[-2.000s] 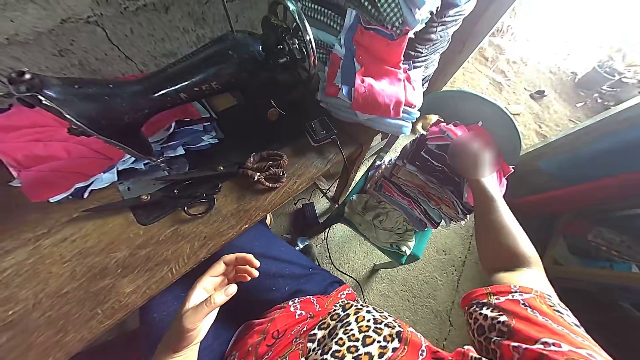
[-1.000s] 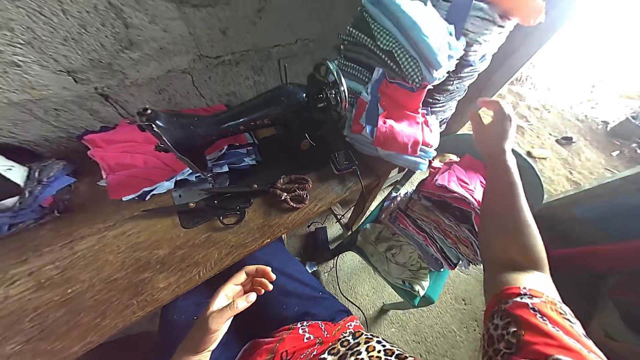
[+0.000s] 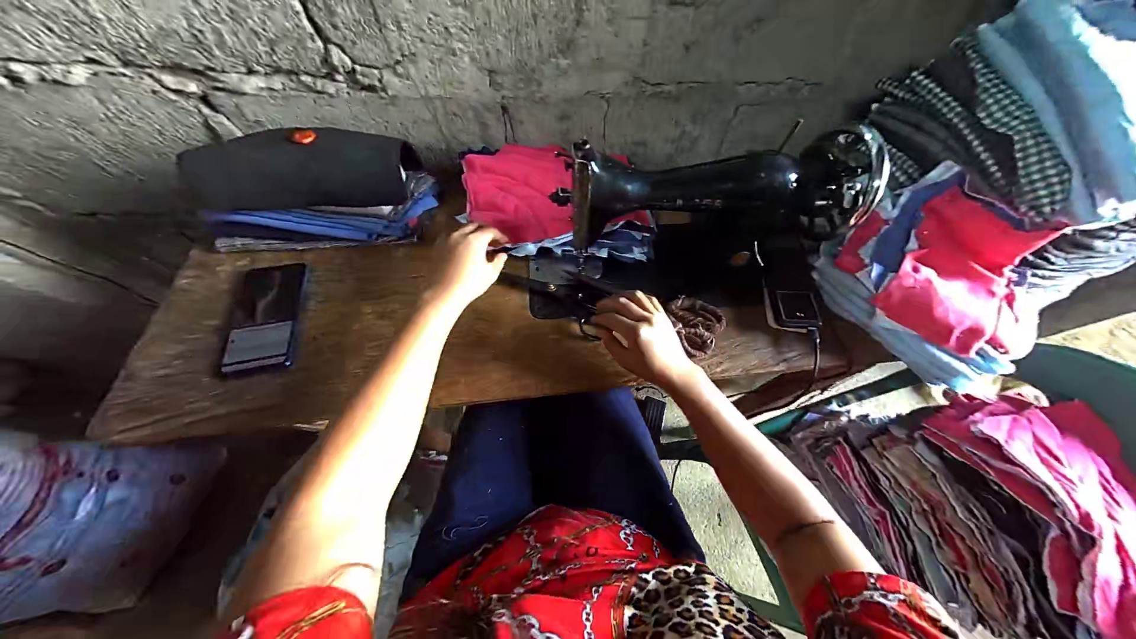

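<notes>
A black sewing machine [image 3: 710, 182] stands on the wooden table. Scissors [image 3: 555, 288] lie across its dark needle plate, with handles wrapped in brown cord [image 3: 697, 327]. My left hand [image 3: 470, 260] is at the left tip of the scissors, fingertips pinched together near a small dark piece; whether it grips this is unclear. My right hand [image 3: 641, 333] rests over the scissors beside the wrapped handle, palm down, fingers bent; what lies under the fingers is hidden. Behind the needle, pink cloth pieces [image 3: 519, 191] are piled on bluish ones.
A phone [image 3: 264, 318] lies at the table's left. Behind it sits a dark rolled cloth [image 3: 297, 169] on folded blue fabric. A small black device [image 3: 792, 306] with a cable is right of the scissors. Tall cloth stacks [image 3: 967, 266] rise at the right, above more fabric pieces [image 3: 958, 506].
The view has swung left. My right hand has come from beside the cloth stacks at the right to the scissors on the table. My left hand has moved from above my lap to the needle area.
</notes>
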